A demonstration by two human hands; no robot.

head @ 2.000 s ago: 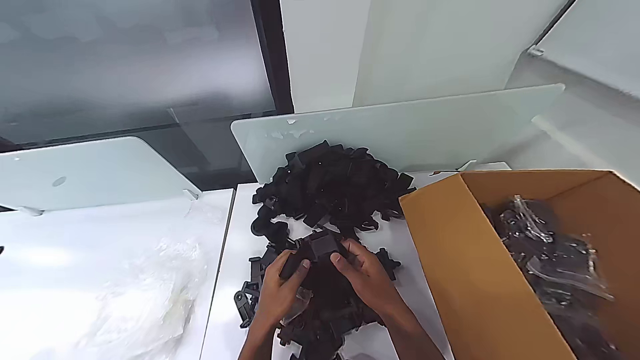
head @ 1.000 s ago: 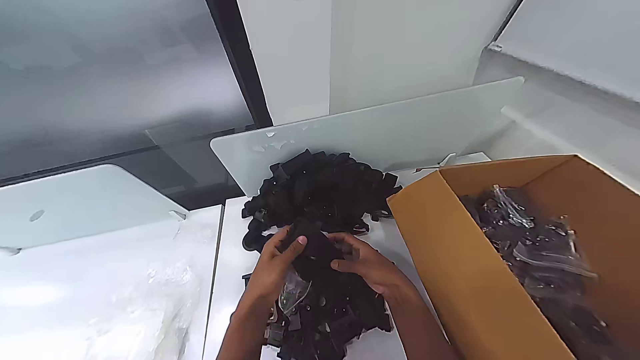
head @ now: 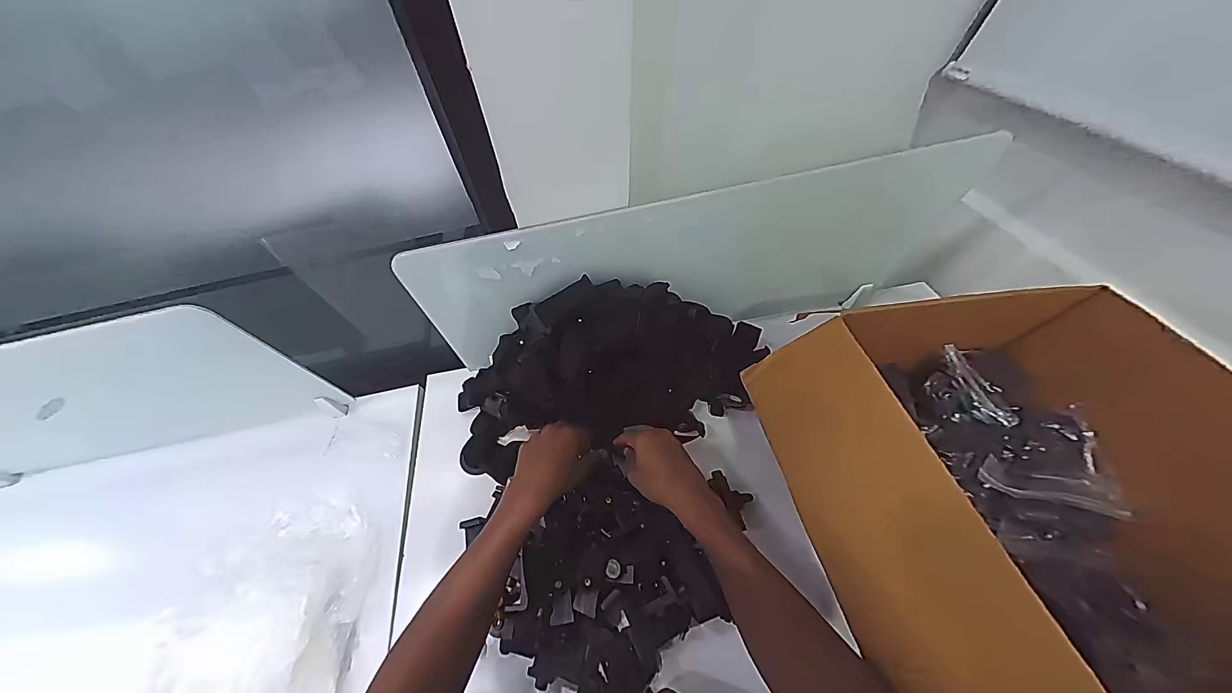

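Note:
Two heaps of small black plastic parts lie on the white table, a larger one [head: 616, 356] against the glass partition and a nearer one [head: 616, 577] toward me. My left hand [head: 556, 460] is at the near edge of the far heap with its fingers curled. Beside it on the right, my right hand [head: 659, 464] is also curled, its fingertips at the black parts. What either hand grips cannot be made out, since black pieces blend together between them.
An open cardboard box [head: 885, 500] holding clear plastic bags of dark parts [head: 1020, 452] stands at the right. Crumpled clear plastic [head: 298, 587] lies on the left table. A frosted glass partition [head: 731, 241] runs behind the far heap.
A second ago my hands held a dark block between the heaps, fingers spread around it; now both are curled near the far heap's edge and that block is not distinguishable.

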